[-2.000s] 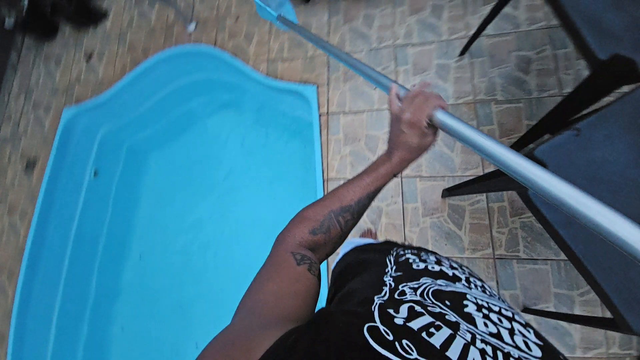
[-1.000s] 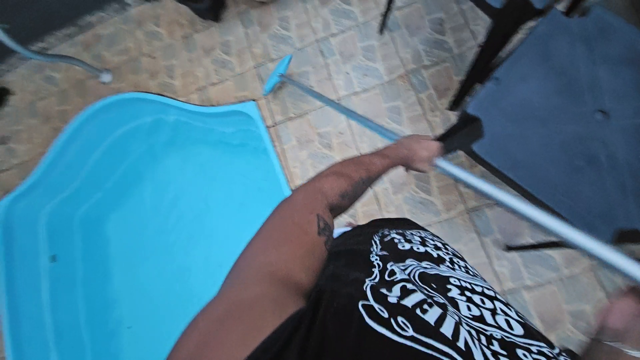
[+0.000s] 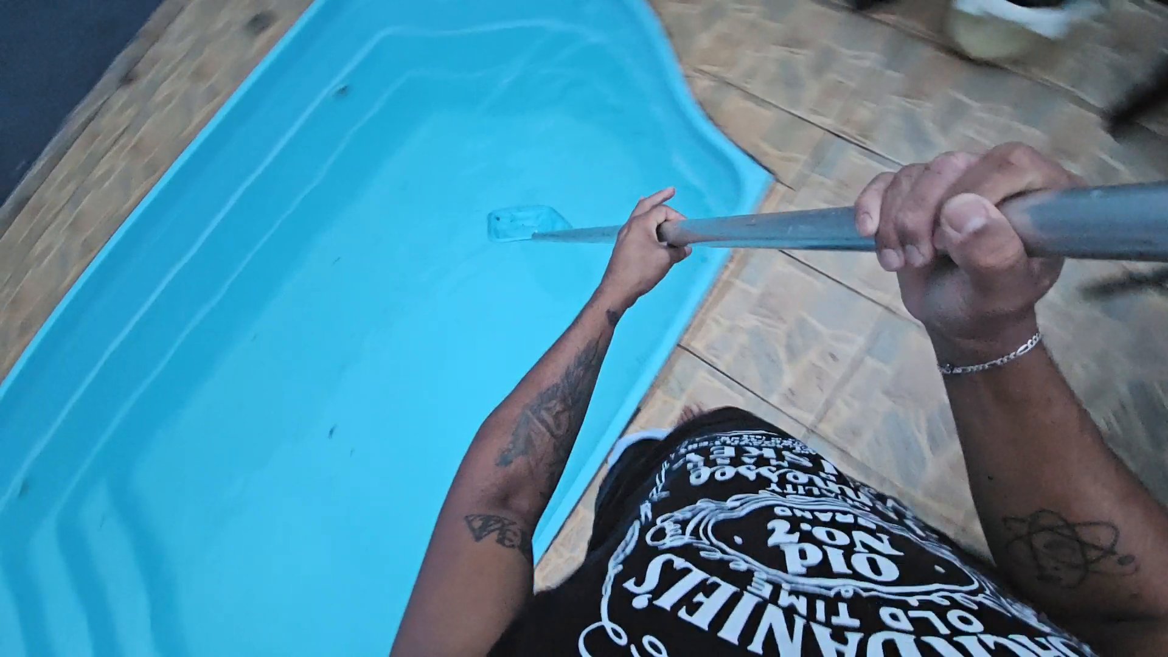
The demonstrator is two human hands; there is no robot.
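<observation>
My left hand [image 3: 646,245] is wrapped around a long metal pole [image 3: 776,232], its index finger partly raised. Closer to the camera, my right hand [image 3: 972,228] grips the same pole, with a chain bracelet at its wrist. The pole reaches left over the rim of a blue swimming pool [image 3: 283,365]. At its far end a light-blue pool skimmer net [image 3: 525,223] lies in or at the water; how deep cannot be told. Several small dark specks show in the pool.
Patterned stone-look tiles [image 3: 821,338] border the pool on the right, where I am beside its edge. A pale rounded container [image 3: 1004,27] is at the upper right. Curved steps show at the pool's lower left. A dark surface fills the upper left corner.
The net has moved from above or on the tiles beside the pool to within the pool. My right hand, only partly visible a second ago, now shows fully on the pole. The view has turned strongly.
</observation>
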